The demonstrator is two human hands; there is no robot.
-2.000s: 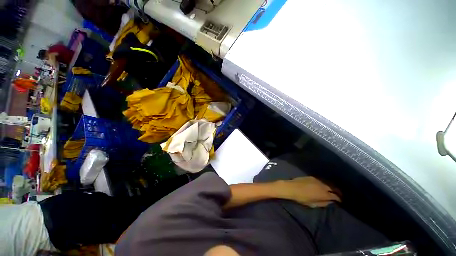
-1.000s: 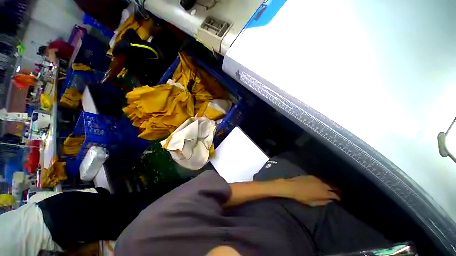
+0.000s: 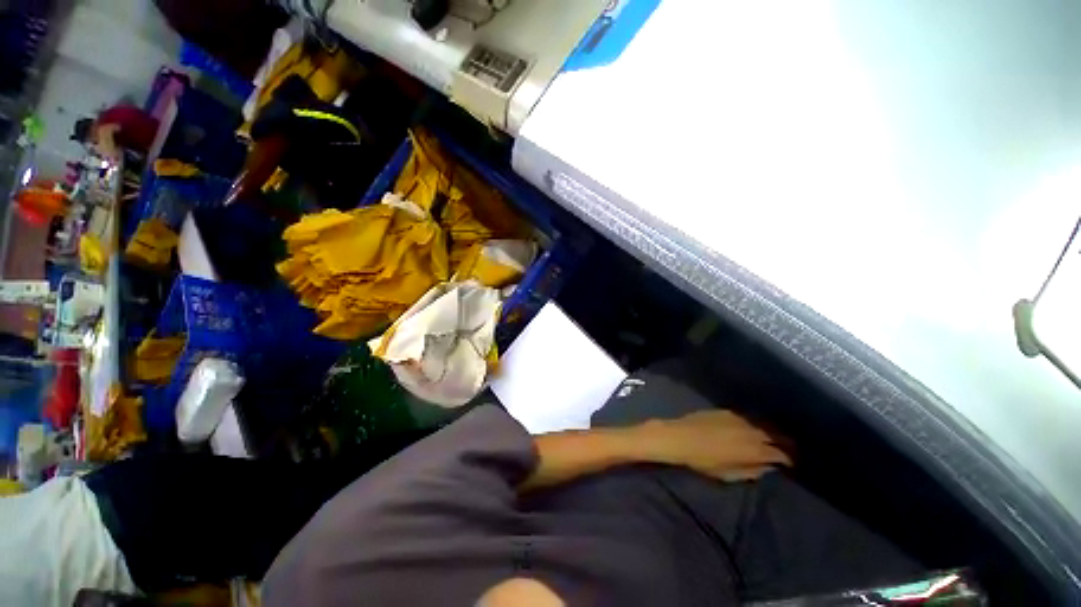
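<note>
My left hand (image 3: 729,446) lies palm down on my dark-clothed lap, its fingers loosely together and nothing visible in it. My right hand is not recognisable; a small patch of bare skin shows at the bottom edge, and I cannot tell what part it is. Nearest in front of me is the white sewing machine table (image 3: 759,178), with a measuring strip (image 3: 711,285) along its edge. A flat white sheet or board (image 3: 557,370) is beside my lap. A glossy dark object (image 3: 883,588) shows partly at the bottom right.
A blue crate (image 3: 543,285) left of the table holds mustard-yellow fabric (image 3: 368,267) and a crumpled white piece (image 3: 445,342). Part of a machine (image 3: 498,71) stands at the top. More blue crates (image 3: 219,314) and a person's white-and-black clothing (image 3: 59,540) are at the left.
The whole view has shifted slightly, so things appear a little further left. My left hand stays on my lap. Nothing has been taken hold of or let go.
</note>
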